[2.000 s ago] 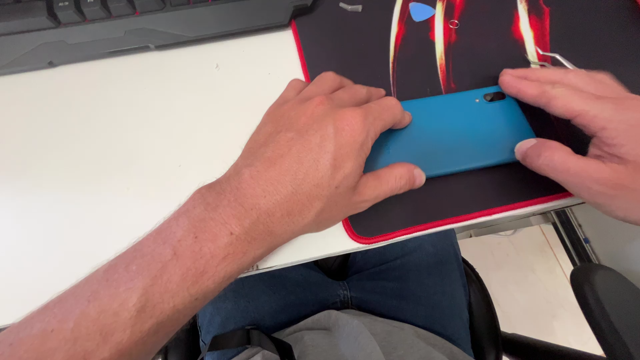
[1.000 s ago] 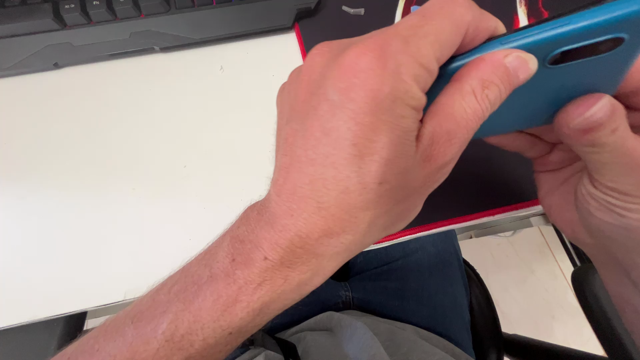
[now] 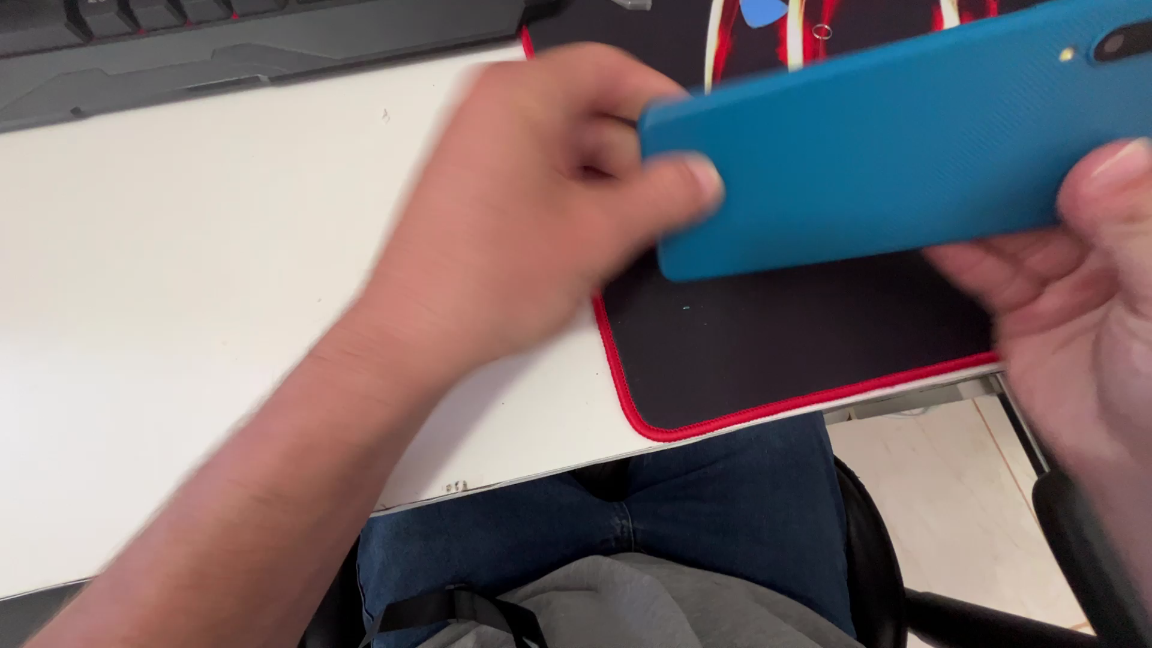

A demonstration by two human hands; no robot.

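Observation:
A blue smartphone (image 3: 846, 153) is raised above a black mouse pad with a red stitched edge (image 3: 792, 333), its back with the camera and flash facing me. My left hand (image 3: 540, 198), somewhat blurred, grips the phone's left end, thumb on the back and fingers curled behind. At the right, my right hand (image 3: 1080, 243) holds the camera end with the thumb on the back cover and the other fingers beneath. The phone's screen side is hidden, and its right end runs to the frame's edge.
A black keyboard (image 3: 270, 63) lies at the upper left on the white desk (image 3: 180, 288). Beyond the phone, a blue opening pick (image 3: 764, 11) and a small ring (image 3: 822, 31) rest on the pad. The desk's front edge runs above my lap; a black chair armrest (image 3: 1080, 540) is at the lower right.
Two seconds ago the phone lay on the mouse pad under both hands; now it is lifted. Since one second ago, my left hand has shifted to its left end and more of the back shows.

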